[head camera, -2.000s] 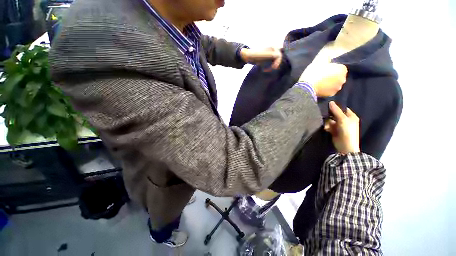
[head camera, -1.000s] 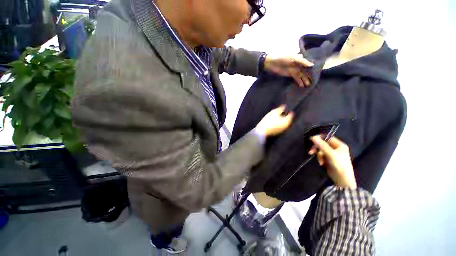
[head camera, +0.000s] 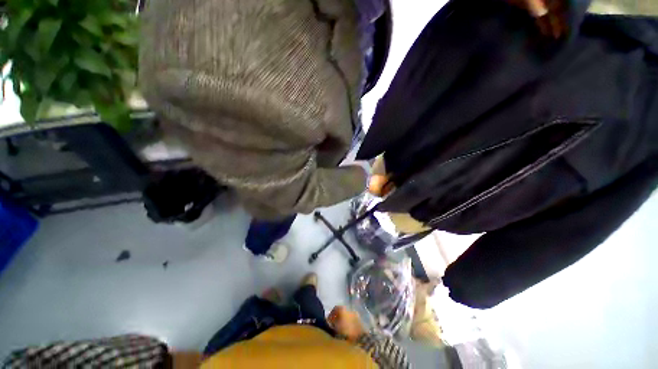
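Observation:
A dark hooded jacket (head camera: 490, 101) hangs on the dress form at the upper right; its hood is out of the frame. A pale-edged opening slants across its front, gaping at the upper end. My right hand (head camera: 346, 321) is low beside my yellow top, away from the jacket, small and blurred; its finger state is unclear. My left hand (head camera: 186, 359) shows only as a bit of skin past the checked sleeve at the bottom edge, mostly hidden or cut off.
Another person in a grey-brown jacket (head camera: 245, 94) stands at the left, one hand (head camera: 379, 184) at the hem, another at the top. Wheeled stand (head camera: 337, 236), clear plastic bags (head camera: 382, 292), black bag (head camera: 180, 196), blue crate-like item (head camera: 14, 230) and green plant (head camera: 68, 54) are around.
My right hand has left the jacket's slanted opening and dropped to my side. The view has tilted down. The other person's nearer hand has moved down to the hem.

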